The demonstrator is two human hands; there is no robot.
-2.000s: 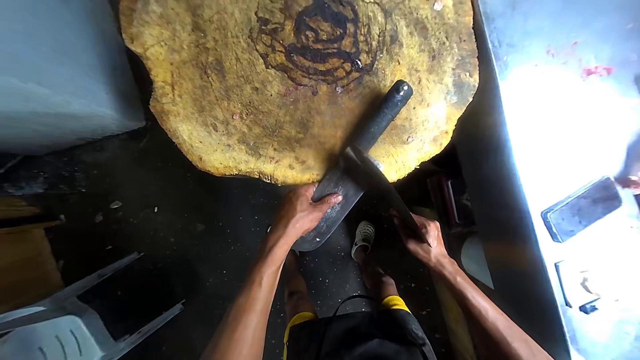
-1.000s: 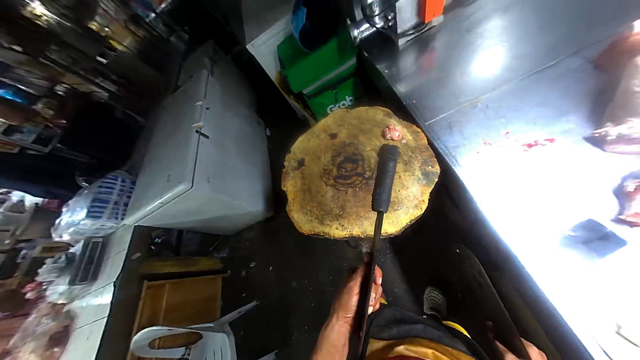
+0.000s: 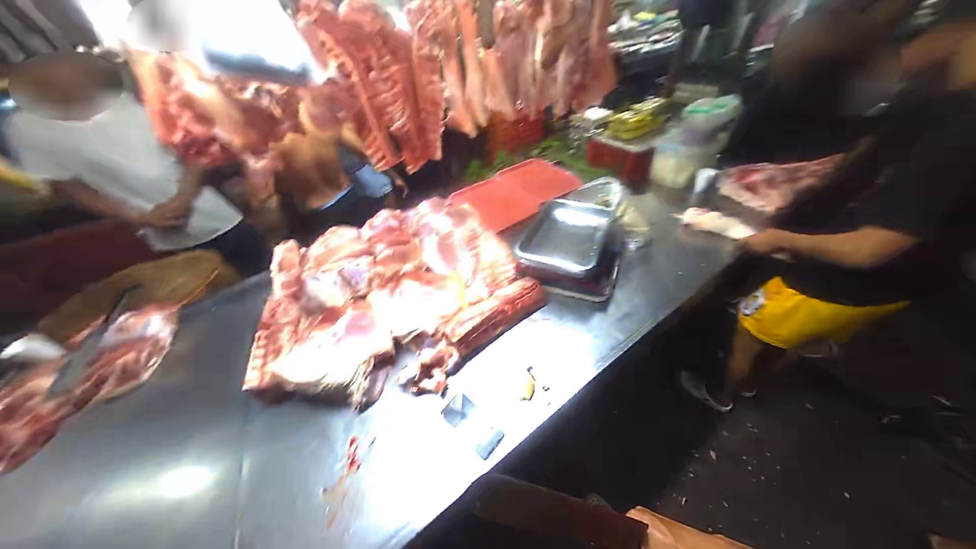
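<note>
Neither of my hands can be made out, so what they hold is hidden. Large slabs of raw pork [image 3: 389,297] lie on the metal table [image 3: 183,450]. A smaller piece of raw meat [image 3: 431,366] is at their near edge. Two small dark flat objects [image 3: 457,409] [image 3: 489,444] rest in the bright glare by the table's front edge, with a small yellowish item [image 3: 528,387] close by. Further back, clear plastic-looking trays [image 3: 568,240] are stacked next to a red tray or board [image 3: 518,191].
Ribs and pork cuts [image 3: 389,84] hang over the table's far side. More meat [image 3: 130,351] with a blurred blade [image 3: 76,362] lies at left by a wooden block [image 3: 145,290]. A person in white [image 3: 145,168] stands behind; another in yellow shorts [image 3: 812,313] stands right, hands at meat.
The view has swung from the round wooden chopping block up to the metal table. My hands and the dark-handled tool, seen earlier, have left the picture.
</note>
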